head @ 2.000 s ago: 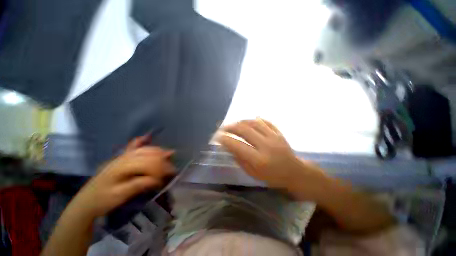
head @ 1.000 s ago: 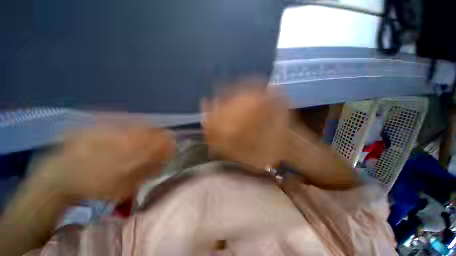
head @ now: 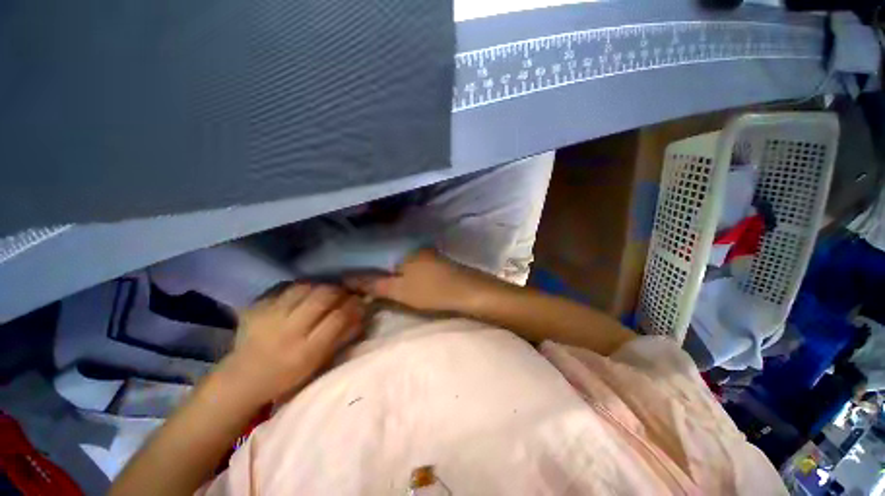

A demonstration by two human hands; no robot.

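Observation:
A dark grey fabric panel (head: 233,107) lies flat on the table at upper left, over the ruler-marked edge strip. My left hand (head: 303,325) and my right hand (head: 422,281) are close together at my waist, below the table edge and off the panel. Their fingers are bent over pale and dark cloth (head: 354,260) on my lap. The fingertips are partly hidden and blurred, so I cannot tell whether either hand grips it.
The grey table edge carries a white-scaled ruler (head: 582,60). A cream perforated basket (head: 713,228) with white and red scraps stands at right below table height. Pale and grey cloth pieces (head: 146,334) hang or lie at lower left, with red cloth (head: 34,465) beyond.
The view has tipped down towards my lap. Both hands have left the dark grey panel and table edge and come together at my waist. The basket has come into view.

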